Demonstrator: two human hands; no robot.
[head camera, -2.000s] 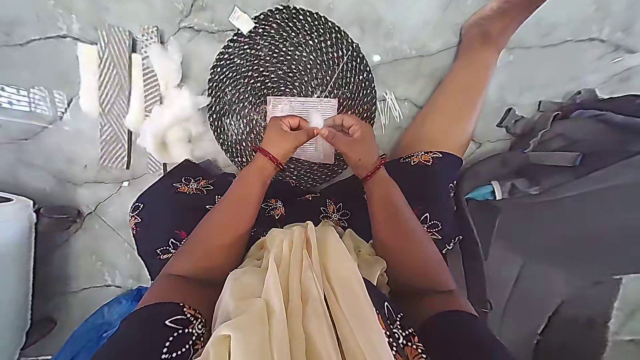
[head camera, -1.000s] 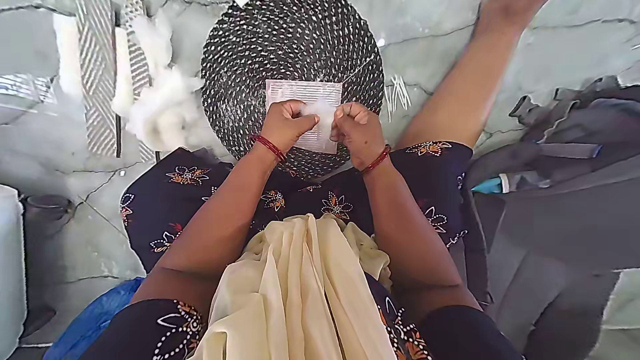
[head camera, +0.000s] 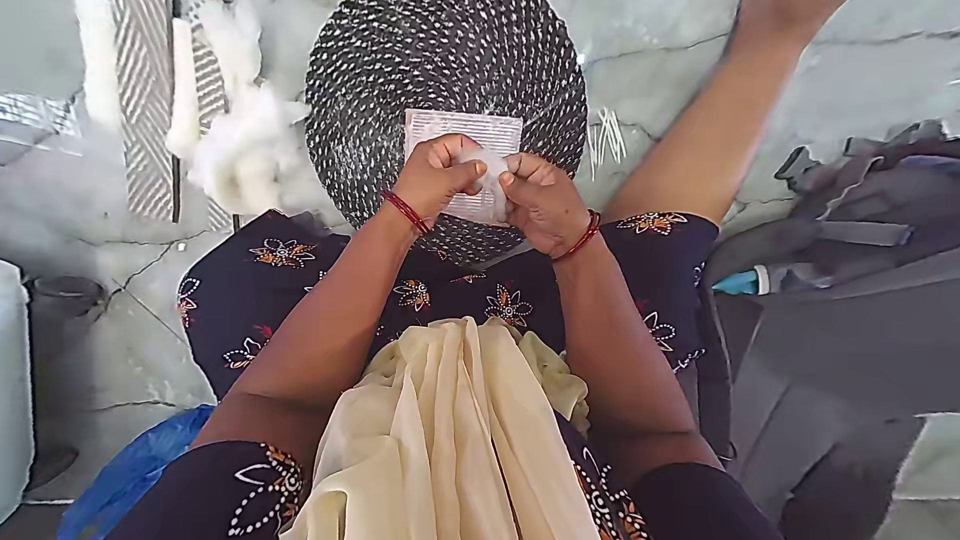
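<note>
Between my two hands is a small tuft of white cotton (head camera: 489, 166). My left hand (head camera: 441, 174) pinches its left side between thumb and finger, and my right hand (head camera: 541, 201) pinches its right side. Just beneath them a pale board with fine parallel ridges (head camera: 463, 124) lies on a round black-and-white braided mat (head camera: 367, 90). The fingers hide part of the board. Right of the mat, thin white sticks or wicks (head camera: 609, 139) lie on the floor.
Fluffy white cotton (head camera: 244, 154), cotton rolls (head camera: 182, 90) and patterned strips (head camera: 142, 112) lie at the upper left. A blue plastic bag (head camera: 131, 472) is at lower left. A dark bag (head camera: 847, 330) with a blue-tipped object (head camera: 742, 282) lies right, beyond my outstretched leg.
The cotton between my fingers looks more spread out than two seconds ago, when my fingertips were closer together. The view has shifted slightly.
</note>
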